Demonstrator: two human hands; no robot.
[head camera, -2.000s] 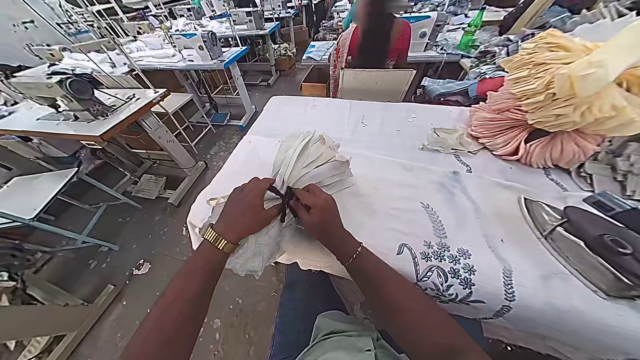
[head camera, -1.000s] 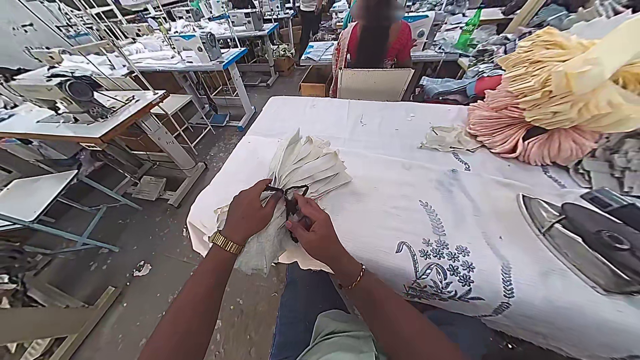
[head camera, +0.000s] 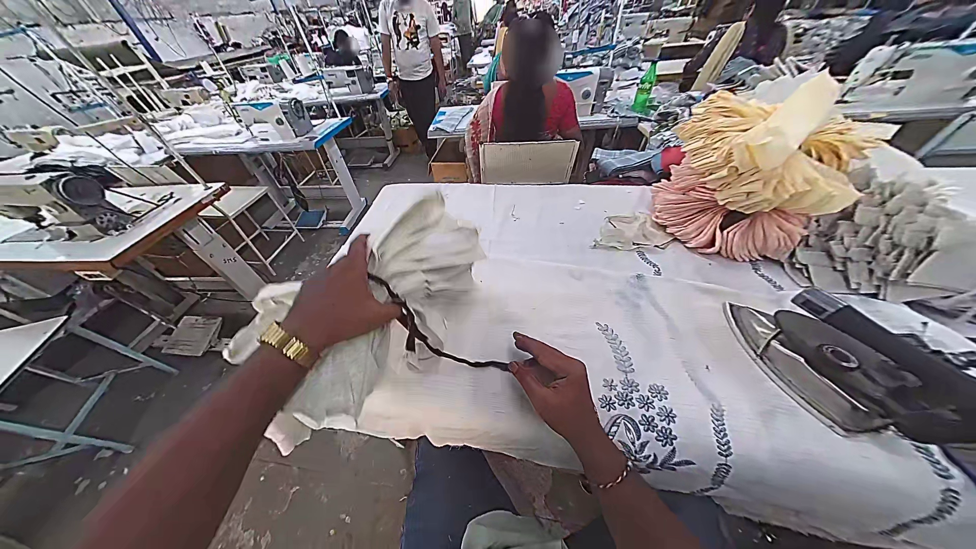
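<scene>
My left hand (head camera: 343, 301) grips a bundle of off-white fabric pieces (head camera: 427, 248) at its middle, near the left edge of the cloth-covered table (head camera: 526, 297). A dark twisted cord (head camera: 457, 358) runs from the bundle, beside my left thumb, across the cloth to my right hand (head camera: 553, 389). The thumb and a finger of my right hand pinch the cord's end. Part of the bundle hangs over the table's edge. How far the cord passes around the fabric under my left hand is hidden.
An iron (head camera: 831, 366) lies at the right. Behind it are bundles of yellow fabric (head camera: 770, 152), pink fabric (head camera: 724, 213) and grey pieces (head camera: 877, 236). A small off-white scrap (head camera: 633, 231) lies beside the pink bundle. One person (head camera: 526, 107) sits beyond the table; another (head camera: 413, 61) stands farther back.
Both hands were together at the dark tie on the bundle. My right hand has moved away to the right, and the cord now stretches between the bundle and its fingers.
</scene>
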